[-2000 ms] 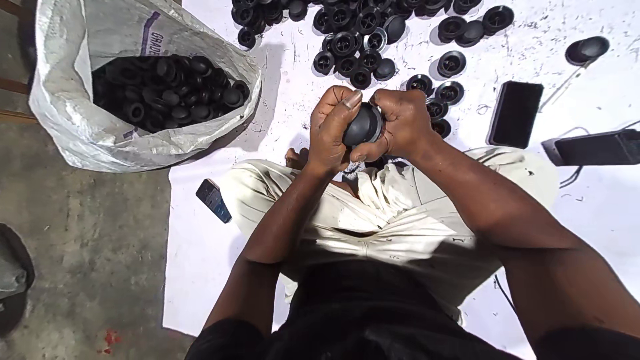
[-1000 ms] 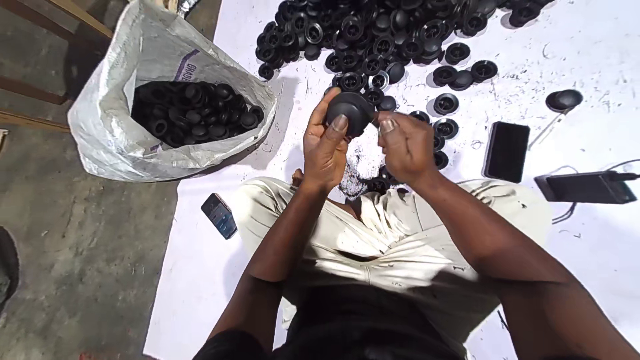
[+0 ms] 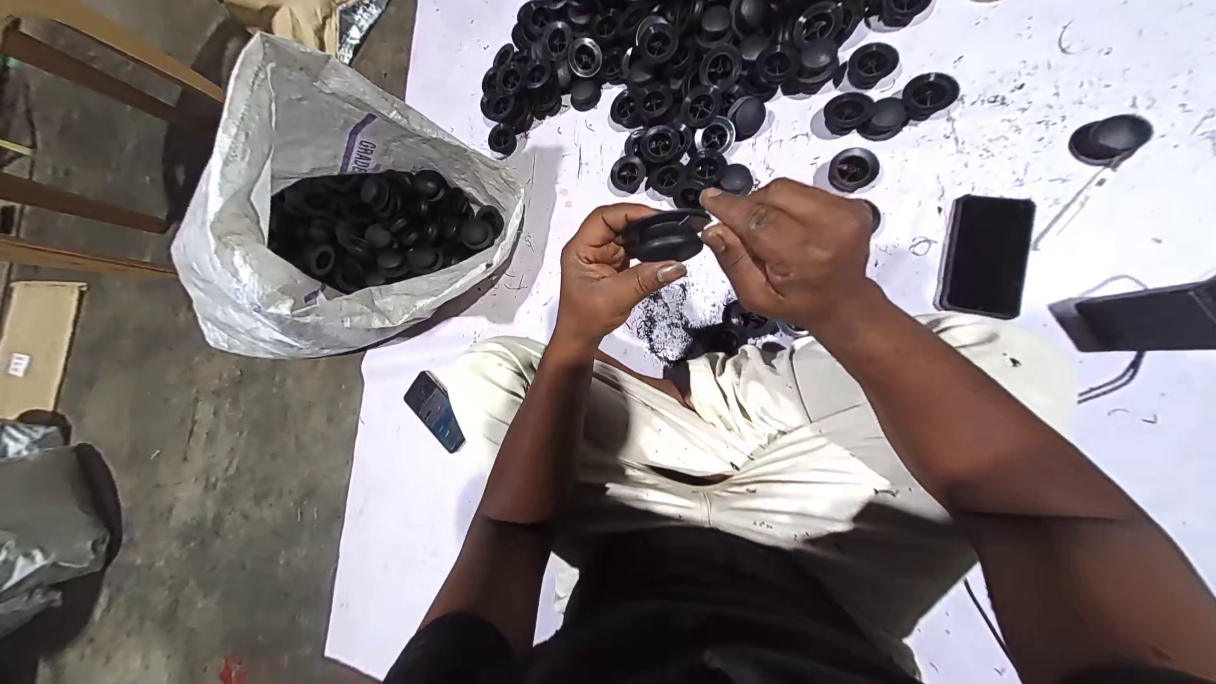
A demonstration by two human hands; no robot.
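Between the thumb and fingers of my left hand (image 3: 613, 275) is a round black plastic part (image 3: 668, 237) with a wide rim, seen edge-on. My right hand (image 3: 793, 247) is at the right edge of that part, its thumb and forefinger pinched together; whether a small tool sits between them cannot be told. Beyond both hands lies a large pile of like black round parts (image 3: 719, 66), some with spoked centres and some domed. A few more lie under my hands near my lap, partly hidden. Dark shavings (image 3: 663, 318) are scattered just below my left hand.
At the left stands an open white woven sack (image 3: 228, 237) holding many black parts (image 3: 380, 228). A phone (image 3: 434, 411) lies by my left knee, a black phone (image 3: 986, 255) to the right. Further right are a dark device (image 3: 1149, 318) with a cable and a domed black part (image 3: 1121, 136).
The held part has turned from its domed face toward the view to edge-on. My right hand was wrapped around it two seconds ago and is now at its right edge.
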